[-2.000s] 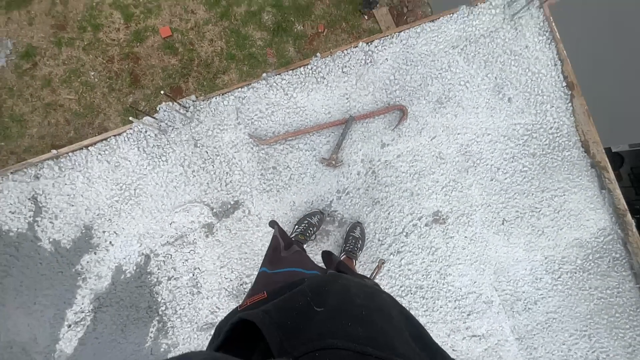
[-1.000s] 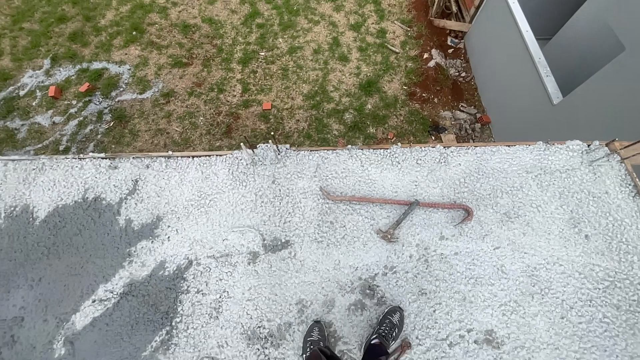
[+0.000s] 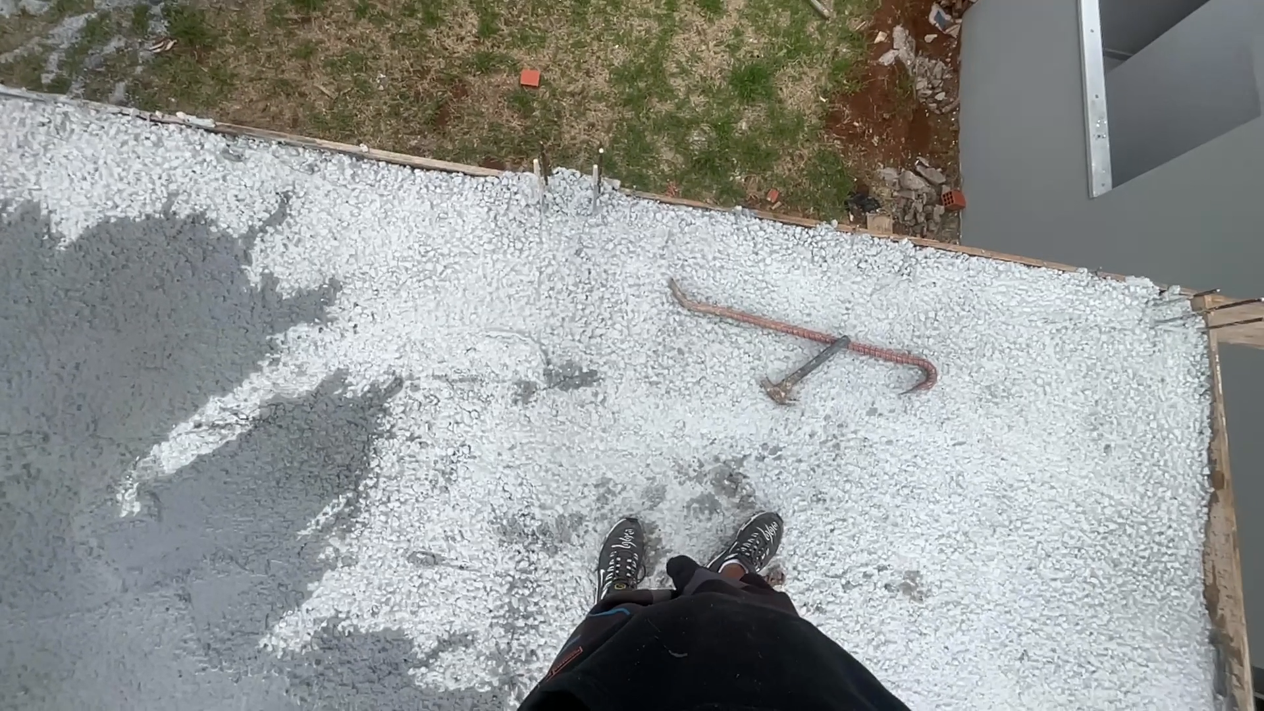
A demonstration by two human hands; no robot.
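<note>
Neither my left hand nor my right hand shows in the view. A rust-red ribbed crowbar (image 3: pixel 760 321) with a hooked right end lies on the rough white-coated slab (image 3: pixel 1037 474) in front of my feet. A hammer (image 3: pixel 805 370) lies slanted against it, the end of its dark handle resting at the bar and its rusty head on the slab. My two black patterned sneakers (image 3: pixel 621 555) stand on the slab below the tools. My dark jacket (image 3: pixel 711 657) fills the bottom middle and may hide my hands.
Wooden form boards (image 3: pixel 346 148) edge the slab at the top and right. Short metal rods (image 3: pixel 596 183) stick up near the top edge. Beyond and lower lies grass (image 3: pixel 691 89) with brick pieces and rubble (image 3: pixel 918 193). A grey wall (image 3: pixel 1027 128) stands at upper right.
The view has turned and shifted. The crowbar and hammer lie together on the slab in all the frames.
</note>
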